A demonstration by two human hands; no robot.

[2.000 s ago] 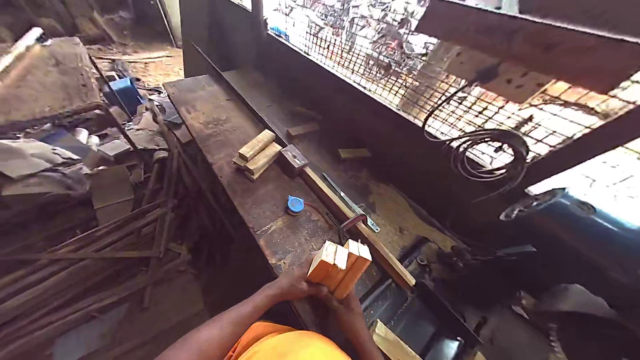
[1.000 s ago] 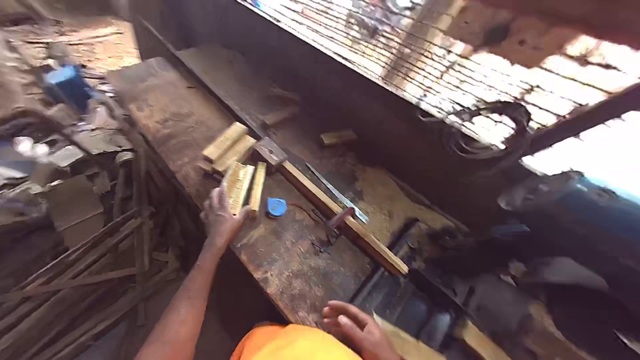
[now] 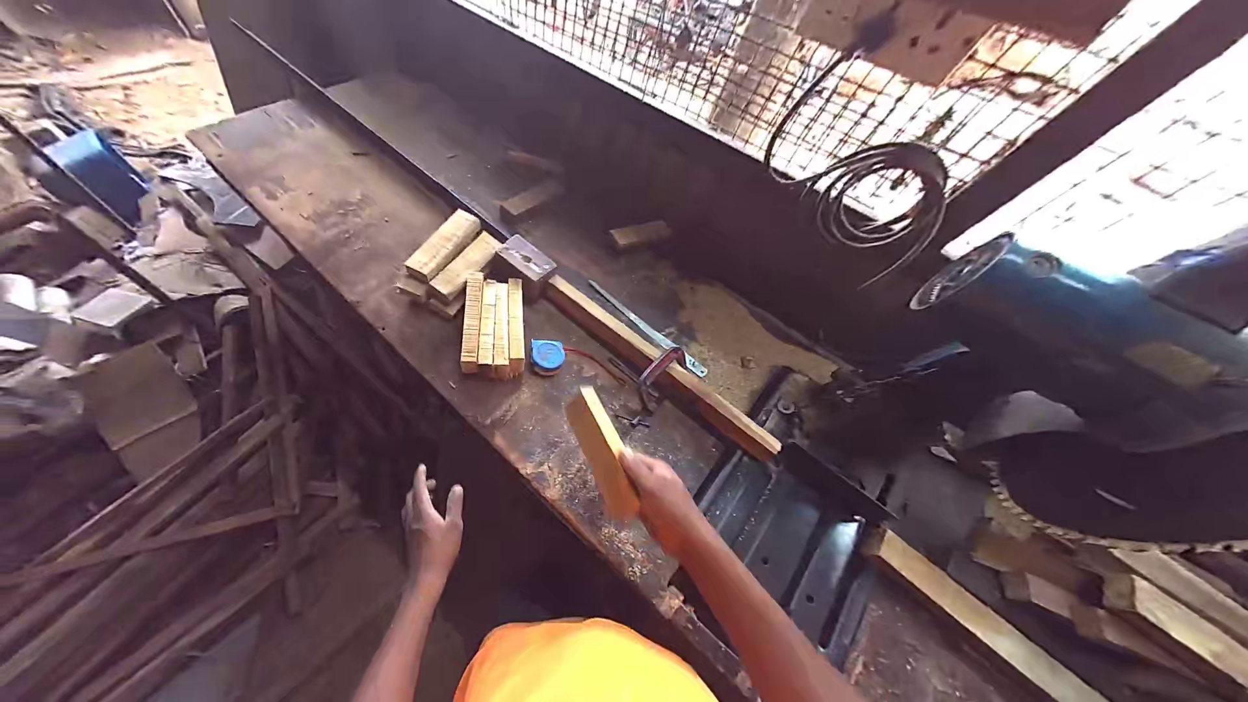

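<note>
My right hand (image 3: pixel 663 495) grips one end of a short wooden block (image 3: pixel 603 453) above the front edge of the workbench (image 3: pixel 322 205). Off the bench's front edge, my left hand (image 3: pixel 432 522) is empty, its fingers spread. Several upright-grained wooden blocks (image 3: pixel 492 327) stand side by side on the bench, beside a stack of blocks (image 3: pixel 453 255). A blue tape measure (image 3: pixel 548 357) lies just right of them. Behind it, a clamp (image 3: pixel 663 366) sits across a long wooden fence strip (image 3: pixel 624 336), with a metal strip (image 3: pixel 643 327) alongside.
A toothed circular saw blade (image 3: pixel 1121 497) of a blue power saw (image 3: pixel 1063 302) is at the right, near a slotted metal base (image 3: pixel 780 546). A long timber (image 3: pixel 975 614) lies at lower right. Scrap wood (image 3: pixel 244 487) fills the left. Coiled cable (image 3: pixel 877 195) hangs by the mesh.
Two seconds ago both hands held blocks together; one second ago my left hand was at blocks beside the stack. Now it is withdrawn and empty, and my right hand holds a block.
</note>
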